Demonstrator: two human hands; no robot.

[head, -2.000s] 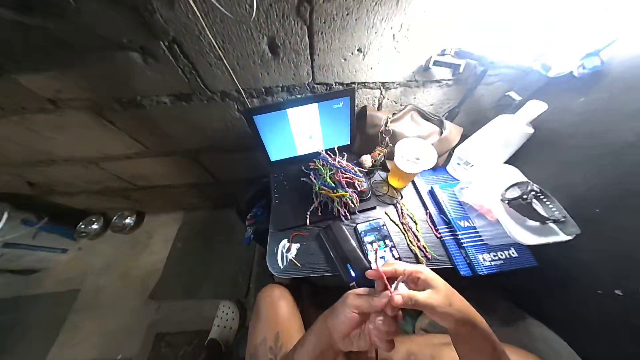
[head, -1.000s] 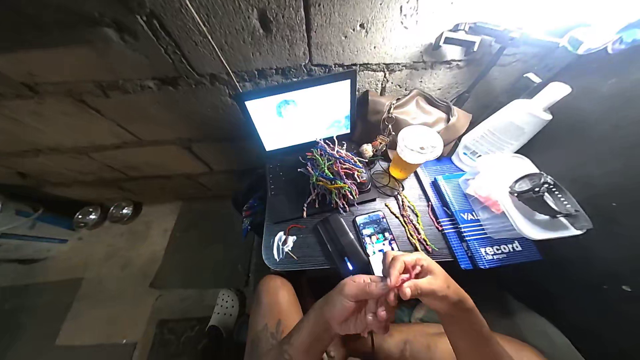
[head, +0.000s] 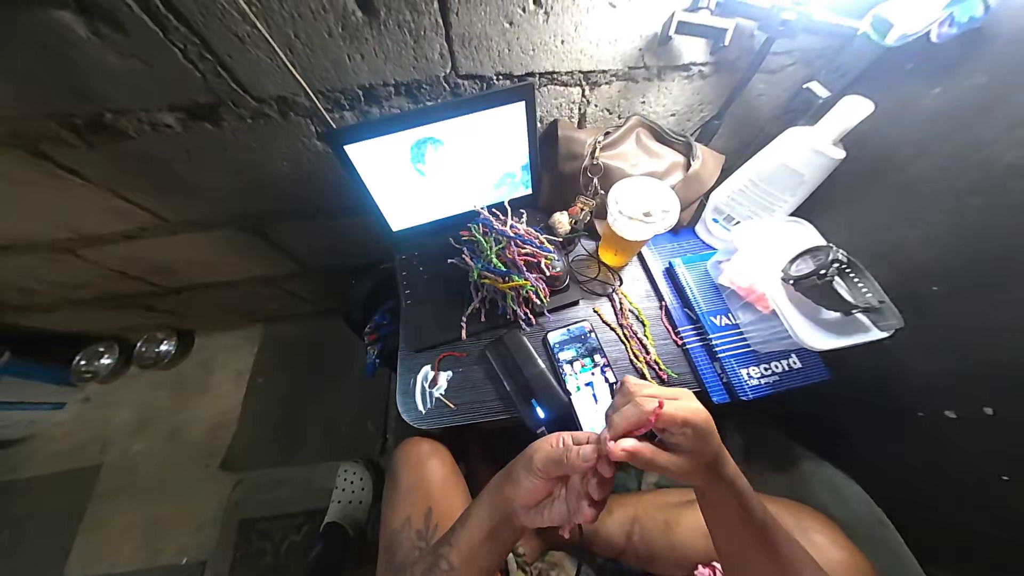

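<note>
Over my lap, just below a lit smartphone [head: 582,364], my two hands meet fingertip to fingertip. My right hand [head: 664,428] holds a thin pink-red twisted cord [head: 650,422], which loops over its fingers. Thumb and fingers of my left hand [head: 564,478] pinch at the same spot; the bit between the fingertips is mostly hidden. A heap of multicoloured twisted cords [head: 512,264] lies on the open laptop's keyboard [head: 436,292]. More twisted cords [head: 636,336] lie side by side right of the phone.
Around them are a black power bank [head: 528,380], white thread scraps [head: 430,387], a lidded cup of amber drink [head: 628,228], a brown bag [head: 640,152], blue record books [head: 752,352], a white bottle [head: 776,180] and a black wristwatch [head: 832,280] on a white container. A lamp stands behind.
The pink-red cord now loops over my right hand's fingers, which have turned and curled more. My hands stay together near the phone. The laptop screen's picture has changed.
</note>
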